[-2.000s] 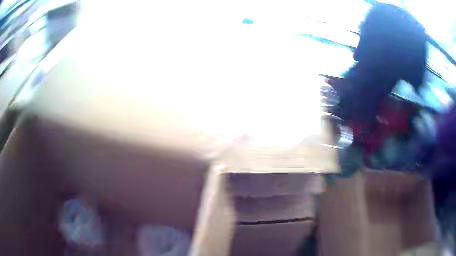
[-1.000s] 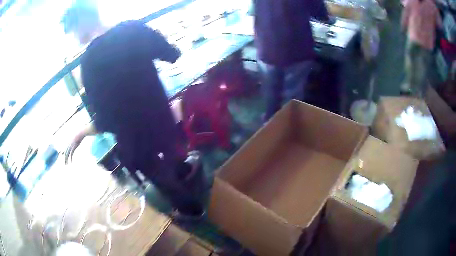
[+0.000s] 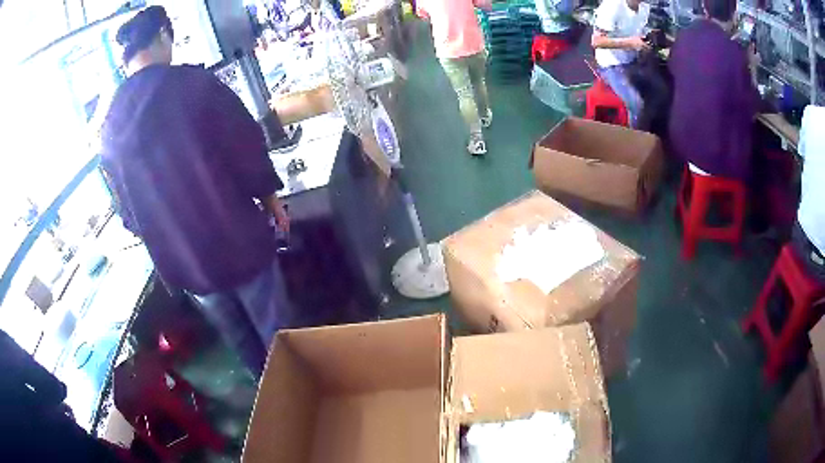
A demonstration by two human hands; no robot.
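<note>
A large open brown carton [image 3: 362,420] stands at the bottom centre, its inner walls and part of its floor showing. A closed carton [image 3: 516,371] touches its right side, with a white bag stack [image 3: 520,440] on top near the lower edge. Another closed carton [image 3: 479,276] stands behind, with a second white bag pile [image 3: 552,253] on its top. Neither my left hand nor my right hand is in the picture.
A smaller open carton [image 3: 597,172] sits on the green floor near red stools [image 3: 710,212]. A standing fan [image 3: 421,269] is behind the cartons. A person in dark purple [image 3: 194,172] stands at the left by a bench. Seated people are at the right.
The view has swung right and sharpened. The open carton and bag piles have shifted left in the picture. The coils seen at the lower left are out of view.
</note>
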